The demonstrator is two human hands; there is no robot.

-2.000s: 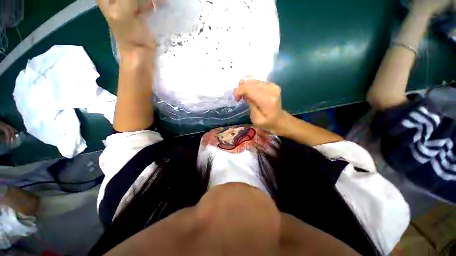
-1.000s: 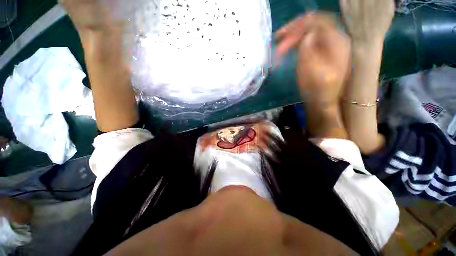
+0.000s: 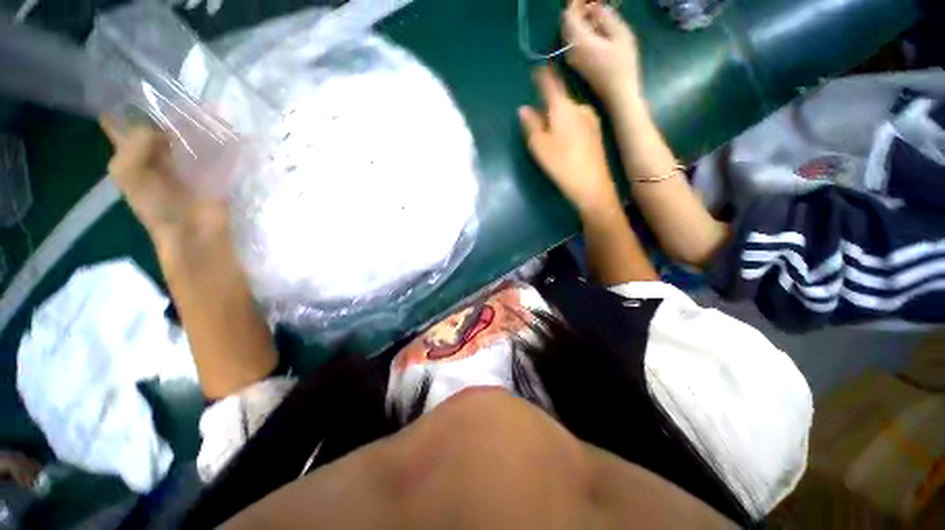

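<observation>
A large clear plastic bag (image 3: pixel 358 197) full of small white parts lies on the green worktop in front of me. My left hand (image 3: pixel 171 181) is at the bag's left, its fingers on a clear plastic box or case (image 3: pixel 171 72) that is tilted up over the bag's upper left edge. The fingertips are partly hidden behind the clear plastic. My right hand (image 3: pixel 568 140) is to the right of the bag on the worktop side, fingers spread, holding nothing visible, just below a thin pale cable (image 3: pixel 525 36).
A white cloth (image 3: pixel 88 357) lies at the left. Another person's hand (image 3: pixel 604 47) holds the thin cable near my right hand; their striped dark sleeve (image 3: pixel 829 259) is at the right. A crumpled clear item (image 3: pixel 692 10) lies at the top right. A pale rail (image 3: pixel 62 243) curves at the left.
My view has turned, and the bag now shows lower and further left. The clear box has come into view at my left hand. My right hand has reached forward, and its fingers are now spread.
</observation>
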